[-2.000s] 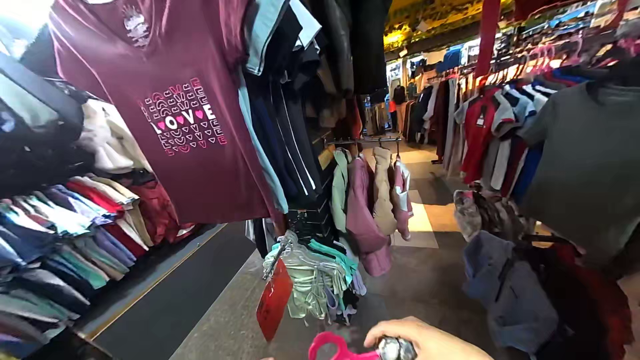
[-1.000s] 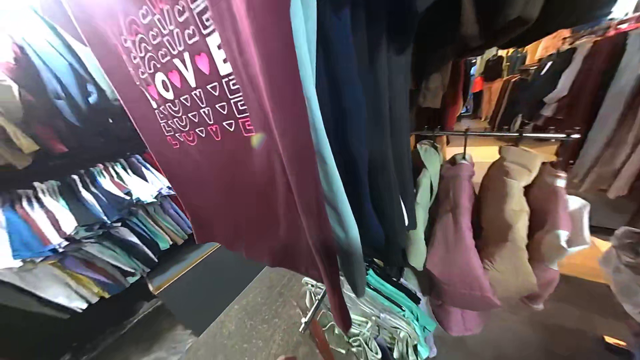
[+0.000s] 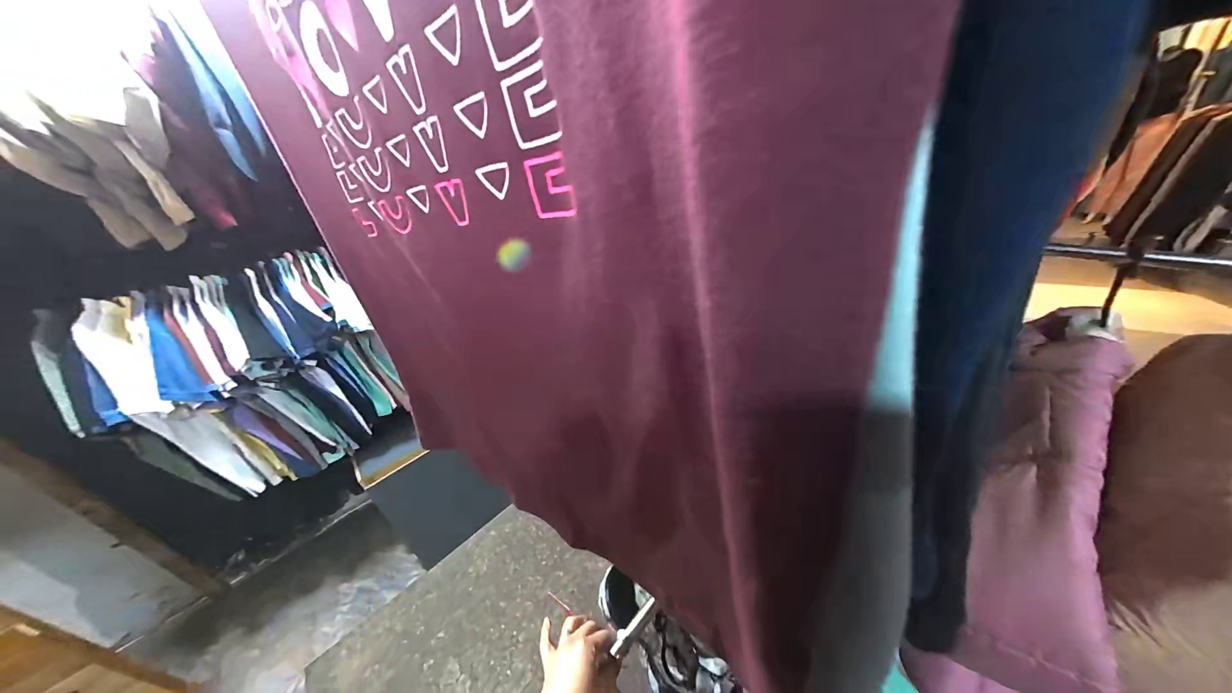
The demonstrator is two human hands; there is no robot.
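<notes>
One hand shows at the bottom centre, most likely my left hand (image 3: 577, 656). Its fingers are curled beside the end of a pale metal bar (image 3: 633, 628), and whether they grip it is unclear. A thin red piece (image 3: 559, 603) shows just above the fingertips. Hanging clothes (image 3: 674, 654), dark and white, are partly visible right of the bar. Above the hand a maroon T-shirt (image 3: 674, 318) with white and pink lettering fills the middle of the view and hides much behind it. My right hand is out of view.
Navy garments (image 3: 1011, 289) hang right of the T-shirt, beside a mauve padded vest (image 3: 1049, 500) and a brown one (image 3: 1169, 481) below a metal rail (image 3: 1179, 258). Packed shirts (image 3: 192, 337) hang along the left wall. A grey speckled floor (image 3: 462, 602) lies below.
The view has moved much closer to the maroon T-shirt. My right hand with the pink-handled scissors, seen two seconds ago, has left view. The likely left hand now shows more fully.
</notes>
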